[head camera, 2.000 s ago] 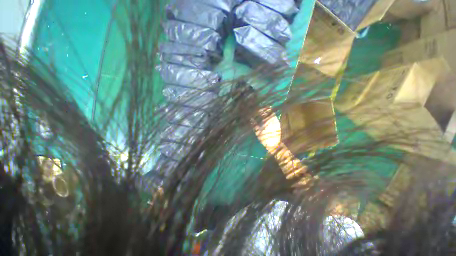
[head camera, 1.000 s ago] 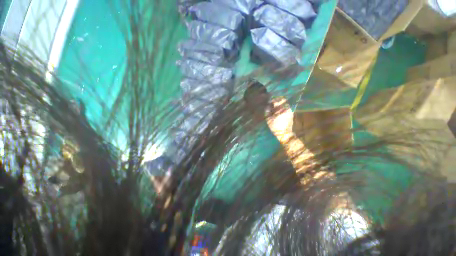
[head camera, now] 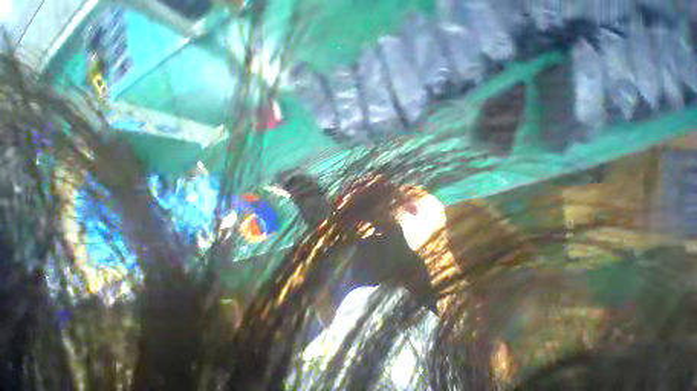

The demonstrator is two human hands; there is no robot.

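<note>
My right hand [head camera: 422,218] is near the middle, blurred and striped by hair. A dark shape [head camera: 306,195] lies to the left of it; I cannot tell if the fingers hold it. My left hand cannot be made out behind the hair. Bagged grey units [head camera: 397,76] lie in an overlapping row on the green mat [head camera: 336,30], beyond my hand. A second row of bagged units [head camera: 630,80] lies at the upper right. Two dark flat patches or blocks, one a dark block [head camera: 500,118], show between the rows.
An orange-and-blue item [head camera: 258,220] lies left of my hand. Crumpled blue plastic [head camera: 187,202] is further left. A small red block [head camera: 271,114] and a pale rail [head camera: 164,124] are at the upper left. Brown cartons [head camera: 611,195] stand at the right.
The view has swung left, so the bagged rows now run across the upper right and the blue plastic has come in. The left-hand skin seen earlier no longer shows clearly.
</note>
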